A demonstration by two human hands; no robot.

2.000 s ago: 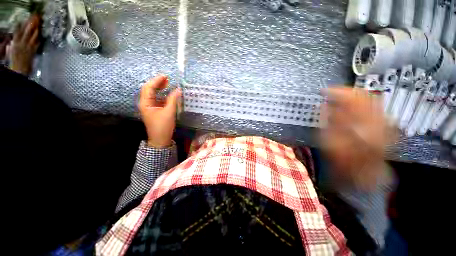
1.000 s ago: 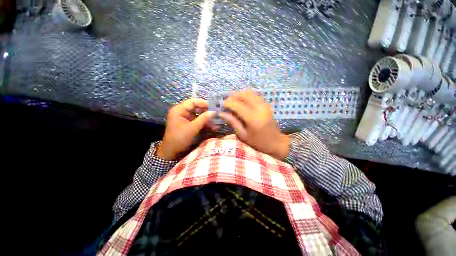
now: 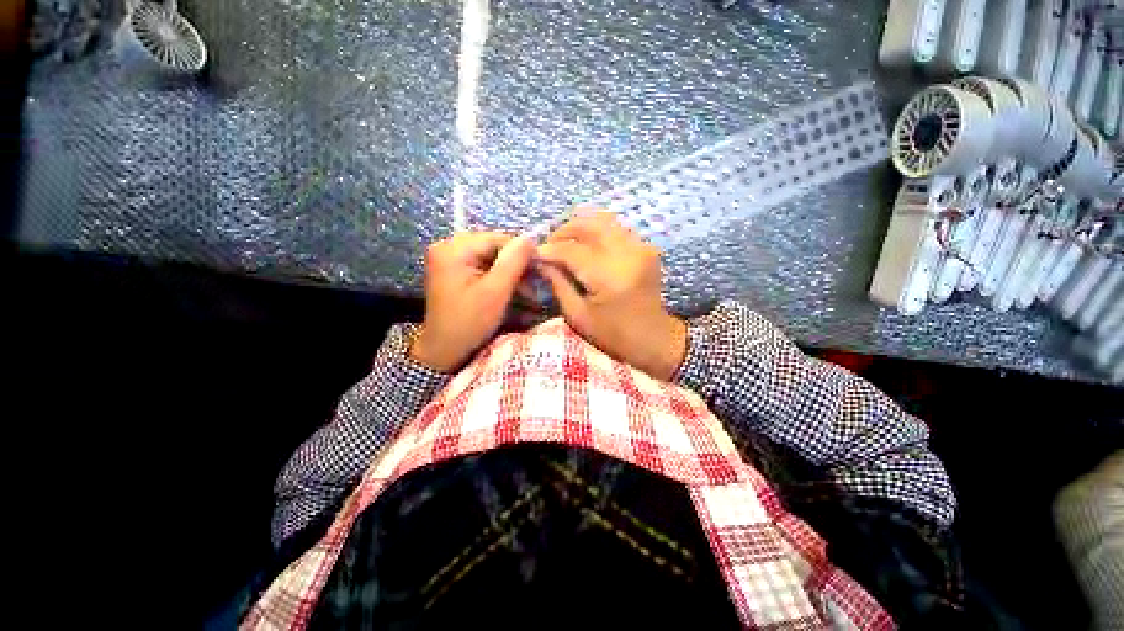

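Observation:
A pale dotted sheet [image 3: 764,154] lies slanted over the bubble wrap, its far end up to the right and its near end at my hands. My left hand [image 3: 475,293] and my right hand [image 3: 613,290] meet at that near end, fingertips pinched close together. Both hands grip the end of the sheet. My fingers hide that end, and I cannot tell whether a small piece is also between them.
Bubble wrap [image 3: 308,148] covers the bench, with a whitish tape strip [image 3: 468,111] across it. White fan heads [image 3: 943,130] and open handles [image 3: 912,253] stand in rows at right. Another fan head [image 3: 166,37] is at upper left. A person's sleeve [image 3: 1095,530] shows at lower right.
My right hand came from the sheet's right end to beside my left hand. The sheet has turned from nearly level to slanted, its far end raised away from me.

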